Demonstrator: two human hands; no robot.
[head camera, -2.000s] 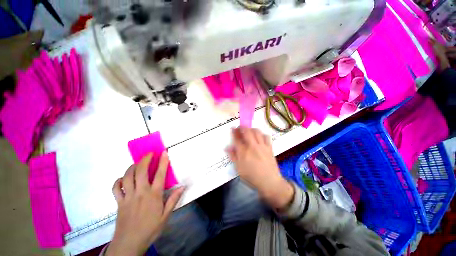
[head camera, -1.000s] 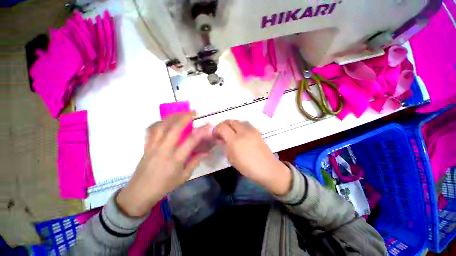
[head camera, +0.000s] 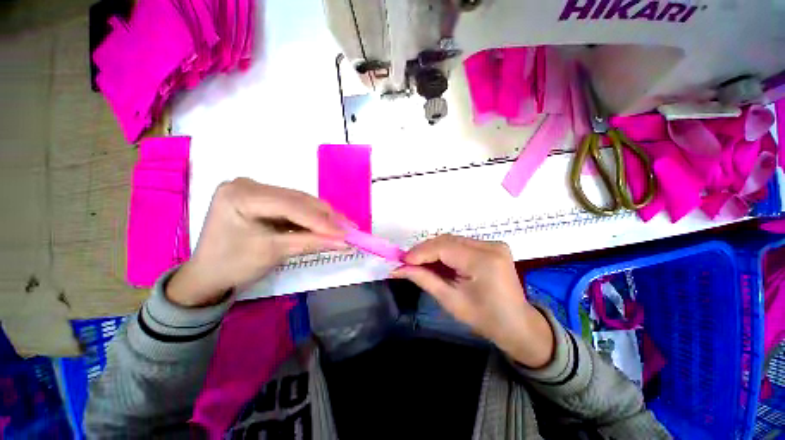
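Observation:
A narrow pale-pink strip (head camera: 373, 246) is stretched between my two hands, above the table's front edge. My left hand (head camera: 267, 225) pinches its left end between thumb and fingers. My right hand (head camera: 469, 279) pinches its right end. A flat hot-pink rectangular panel (head camera: 345, 179) lies on the table just behind the strip, its near end partly hidden by my left hand and the strip. The panel lies in front of the presser foot area (head camera: 394, 86) of the sewing machine, apart from it.
The machine head (head camera: 551, 26) spans the back. Brass-handled scissors (head camera: 613, 172) lie at right, between sheer strips (head camera: 535, 156) and curled pink pieces (head camera: 689, 168). A pink stack (head camera: 160, 210) and fanned pile (head camera: 163, 51) lie left. A blue basket (head camera: 689, 292) stands below right.
My right hand came from the sheer strips to meet my left hand. My left hand let go of the panel, and both now hold a strip. The view has shifted, so the table appears higher and further right.

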